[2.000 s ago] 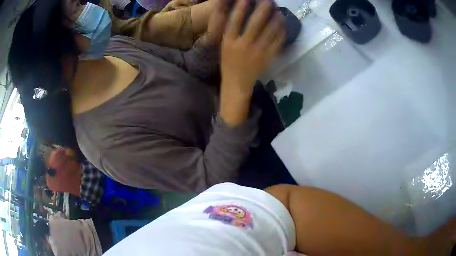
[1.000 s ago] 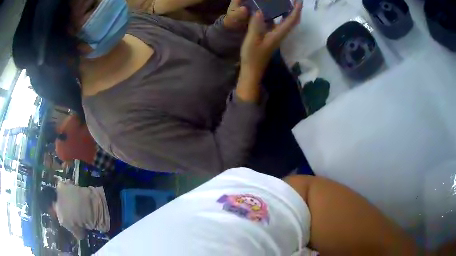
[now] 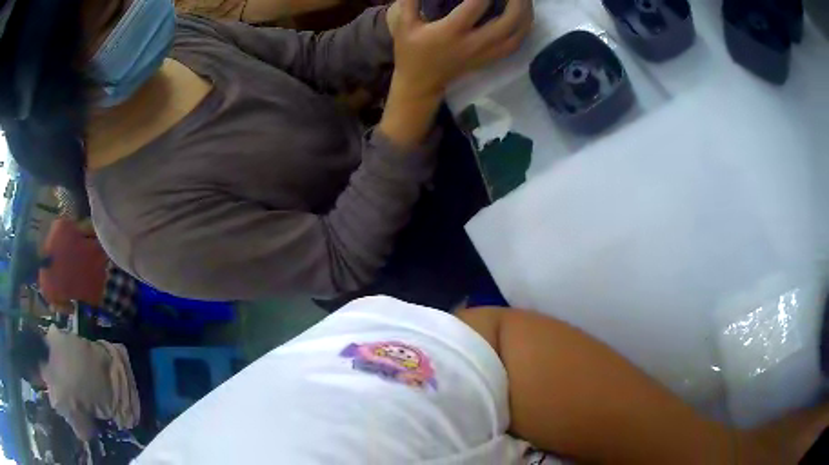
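No part is seen in my hands. My left forearm reaches to the lower right, and only the wrist and edge of my left hand [image 3: 800, 425] show at the right rim, cut off, with its fingers hidden. A small dark patch lies in the corner beside it, too cut off to name. My right hand is out of the picture. Nearest on the bench is a dark base housing [image 3: 582, 82], open side up with a round centre boss. A second housing [image 3: 647, 25] and a third housing [image 3: 764, 34] stand farther along the top edge.
White sheeting [image 3: 636, 227] covers the bench, with shiny clear tape [image 3: 768, 327] at the right. A dark green patch [image 3: 507, 165] shows at the bench edge. A masked person sits alongside, both hands around a dark part. A blue stool [image 3: 191, 372] and other people are behind.
The view has shifted. A housing now stands near the green patch, where none stood two seconds ago. The neighbour's hands have closed around the dark part, whose flat face showed one second ago.
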